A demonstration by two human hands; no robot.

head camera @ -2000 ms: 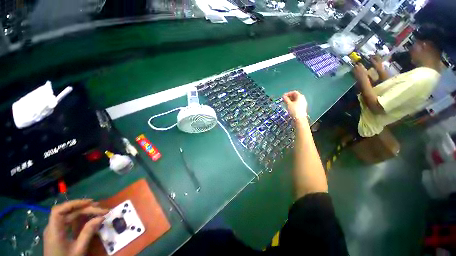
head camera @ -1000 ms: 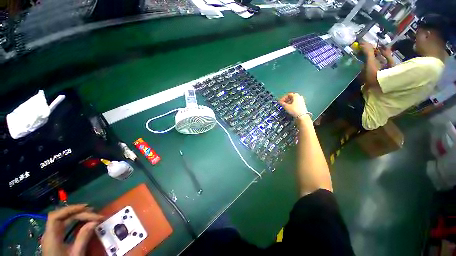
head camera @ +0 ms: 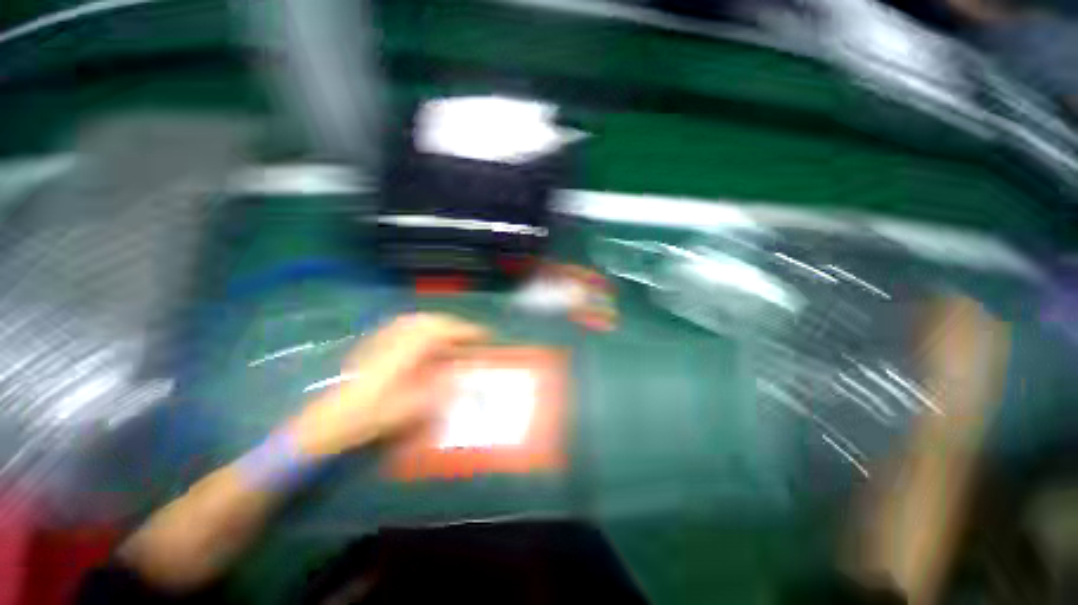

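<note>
The whole view is blurred by motion. The white jig plate (head camera: 487, 405) lies on the orange base block (head camera: 546, 455) near the middle. My left hand (head camera: 396, 376) is at the plate's left edge, fingers curled towards it; whether it grips anything is too blurred to tell. My right hand (head camera: 963, 337) is at the far right, over or beside the blurred tray of dark modules (head camera: 845, 384); its fingers and anything in them cannot be made out.
The black power supply box (head camera: 473, 201) stands behind the block with white tissue (head camera: 491, 128) on top. A white bottle (head camera: 544, 293) and red packet (head camera: 595, 303) lie behind right. The small fan (head camera: 733, 287) is smeared. Blue cable (head camera: 296, 272) and blurred clear trays (head camera: 71, 307) are at left.
The view has swung left, so the jig and box now appear near the middle and the fan and tray farther right. The other person has left the view.
</note>
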